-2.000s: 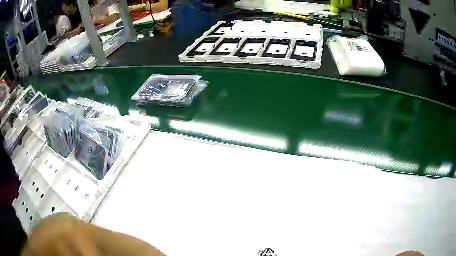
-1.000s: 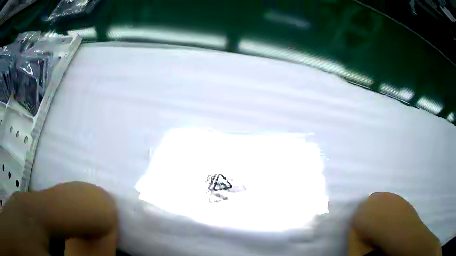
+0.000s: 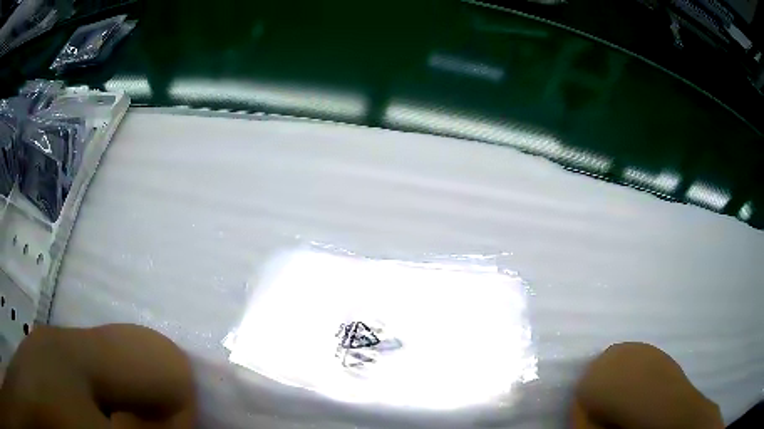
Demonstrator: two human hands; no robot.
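Note:
A stack of clear plastic bags (image 3: pixel 436 327) lies flat on the white foam sheet (image 3: pixel 335 184) in front of me, glaring bright, with small black triangular marks. My left hand (image 3: pixel 105 373) is at the bottom left, left of the stack, cut off by the lower edge. My right hand (image 3: pixel 645 390) is at the bottom right, right of the stack, also cut off. Both hands are blurred, with fingers bent; their fingertips are hidden, so I cannot tell whether they hold anything.
A white blister tray (image 3: pixel 80 180) at the left edge holds bagged frames (image 3: pixel 46 159). The glossy green belt (image 3: pixel 310 50) curves across behind the foam. Another bagged piece (image 3: pixel 92 42) lies on it at the top left. Dark equipment shows at the top right.
The view has tilted down since the first frame, bringing the bag stack and both hands further into view. Since one second ago, the stack and hands sit slightly lower in the picture.

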